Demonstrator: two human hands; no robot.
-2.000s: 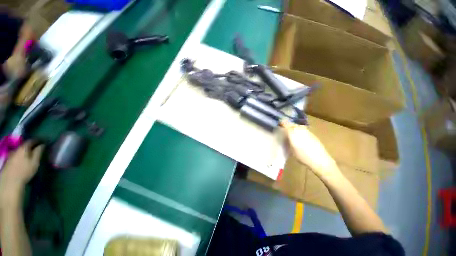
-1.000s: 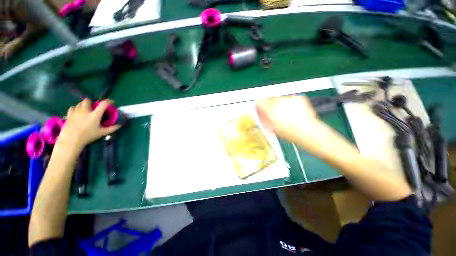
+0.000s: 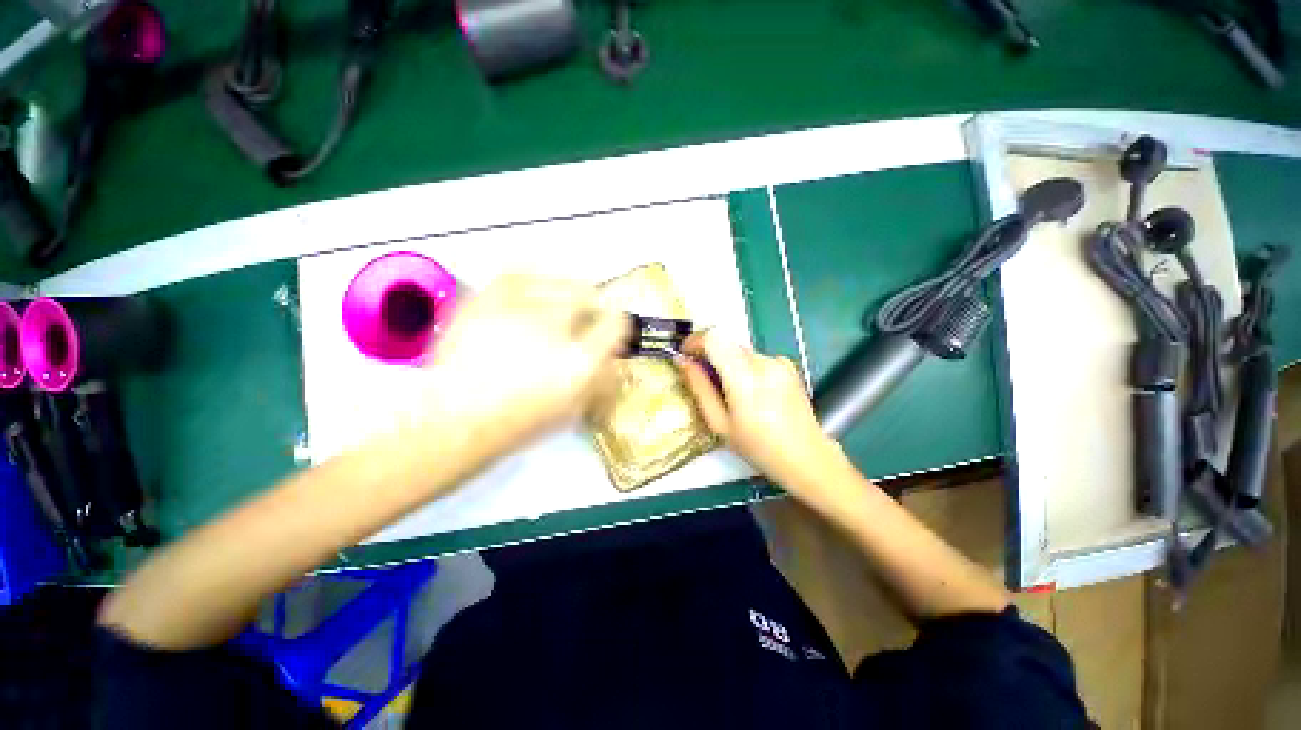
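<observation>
A hair dryer head with a magenta ring lies on the white work sheet. My left hand is blurred and closed around the dryer's handle, whose black end points right over the yellow-tan pad. My right hand is at that handle end, fingertips pinched on something small and dark that I cannot make out. A grey handle sleeve with its bundled power cord lies on the green bench just right of my right hand.
More dryer heads stand at the far left beside a blue bin. The cord tray at right holds several cord-and-sleeve sets. Dryer parts lie on the green conveyor behind the white rail. A blue stool is below the bench.
My left hand has brought a dryer head from the left group onto the white sheet. My right hand has moved in to its handle end. A sleeve and cord now lie between sheet and tray.
</observation>
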